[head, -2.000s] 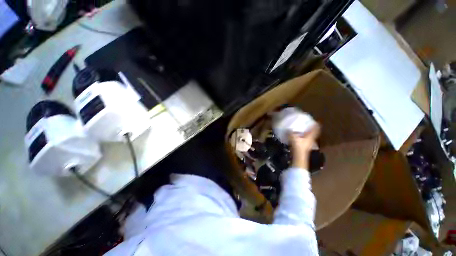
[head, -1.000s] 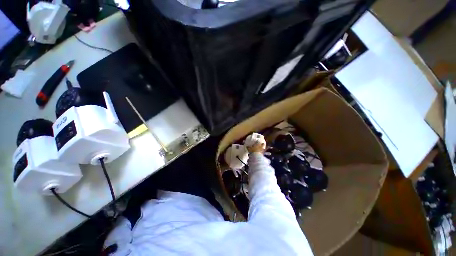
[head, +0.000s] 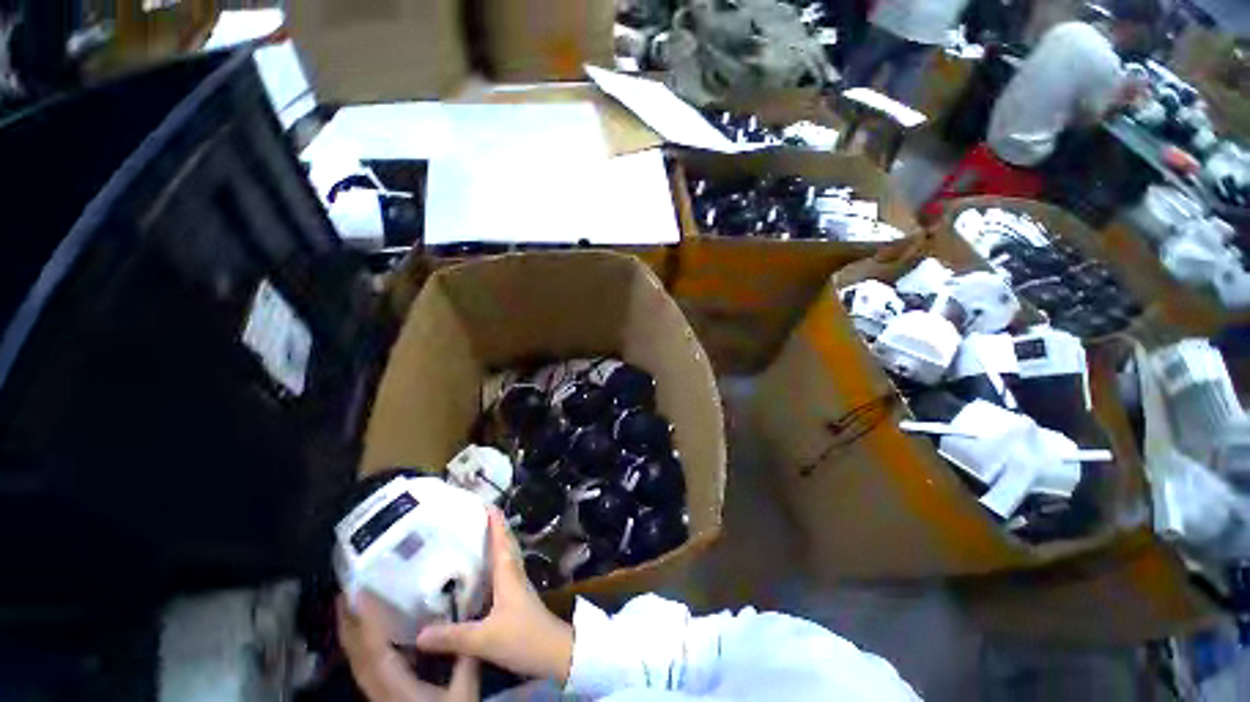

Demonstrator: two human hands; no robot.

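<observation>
A white security camera (head: 407, 551) with a black label panel is held up in front of me, left of centre at the bottom. My right hand (head: 518, 614) is on its right side, with the thumb near the dark lead at its base. My left hand (head: 384, 656) holds it from below and is partly cut off by the bottom edge. Behind it stands an open cardboard carton (head: 548, 291) holding several cameras with round black heads (head: 592, 450). One white camera base (head: 480, 470) shows at the carton's left side.
A large black bin (head: 165, 302) fills the left side. White sheets (head: 551, 189) lie behind the carton. Another carton (head: 809, 453) full of white cameras stands at the right, with more cartons behind. A person in white (head: 1058, 93) sits at the back right.
The view has swung to the right, and the bench with its two cameras is gone. My right hand has come out of the carton; both hands now hold a camera.
</observation>
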